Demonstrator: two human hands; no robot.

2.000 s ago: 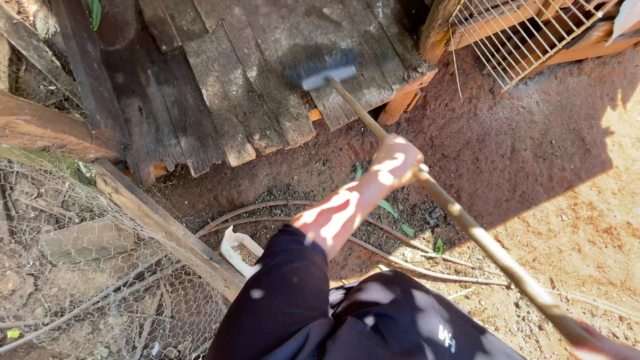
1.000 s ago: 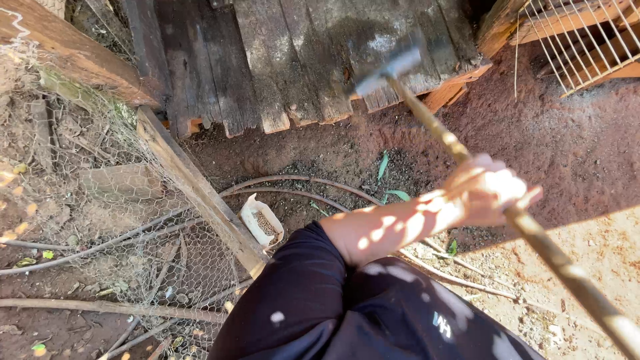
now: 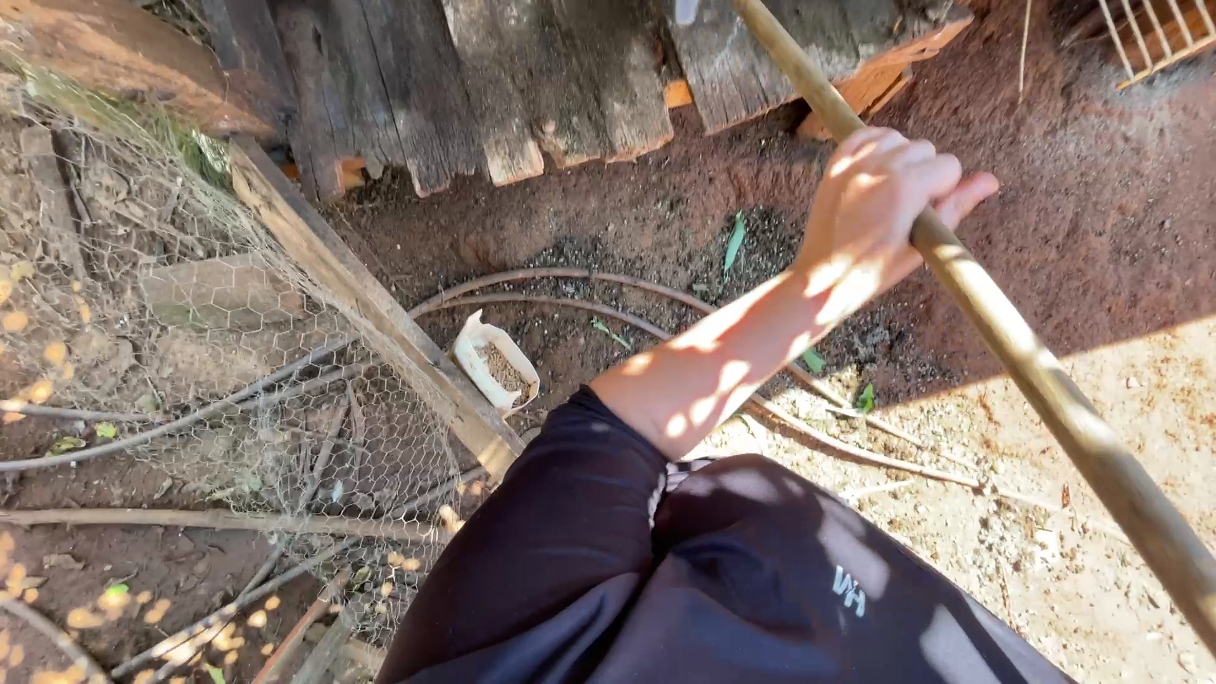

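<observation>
My left hand (image 3: 879, 195) is closed round a long round wooden handle (image 3: 1035, 370) that runs from the top middle down to the lower right edge. A dark sleeve covers the upper arm, and sunlight dapples the bare forearm. The upper end of the handle lies over a platform of weathered wooden planks (image 3: 570, 85); only a small pale part (image 3: 686, 9) of what seems to be the tool's head shows at the top edge. My right hand is outside the view.
A cut white plastic container (image 3: 499, 366) with brownish grains stands beside a wooden rail (image 3: 370, 294). Chicken wire (image 3: 266, 399) stretches left of the rail. A thin hose (image 3: 570, 274) curves over the dirt. A wire rack (image 3: 1154, 38) is at the top right.
The tool's broad head, seen over the planks earlier, has mostly left the top of the view. My right hand, partly visible at the lower right two seconds ago, is out of sight.
</observation>
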